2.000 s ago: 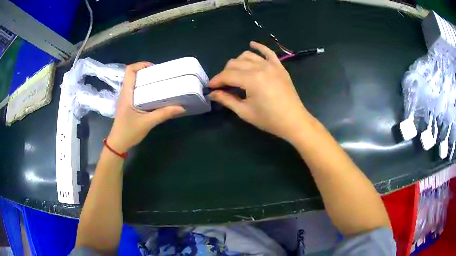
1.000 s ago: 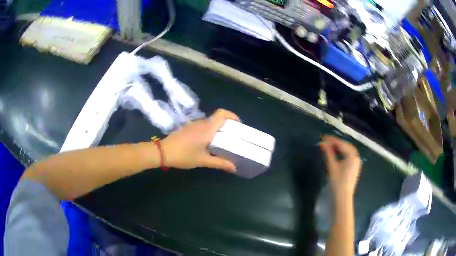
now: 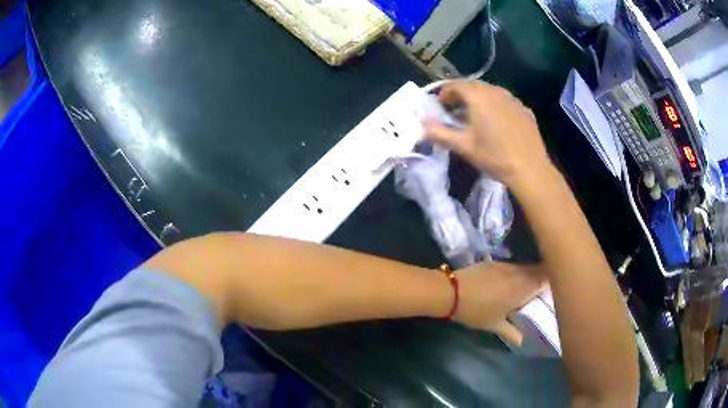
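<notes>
The white test power strip (image 3: 327, 191) lies slanted on the bench, with several outlets showing. My right hand (image 3: 491, 127) is at its far end, fingers curled at a plug and the clear bag there; the plug is mostly hidden. Power cords in clear poly bags (image 3: 437, 199) run from the strip's far end toward my left hand. My left hand (image 3: 499, 299) holds the white socket units (image 3: 544, 319), partly hidden behind my right forearm. My left arm crosses over the near end of the strip.
A worn cream pad (image 3: 335, 28) lies at the top of the bench. A grey meter (image 3: 638, 111) with green screen and red digits stands at right beside white papers (image 3: 591, 119). A blue bin (image 3: 72, 183) is below the bench's left edge. A cardboard tray (image 3: 702, 335) is at far right.
The view has turned toward the power strip. My right hand has moved from the open bench to the strip's far end, at the bagged cords. My left hand still holds the white units.
</notes>
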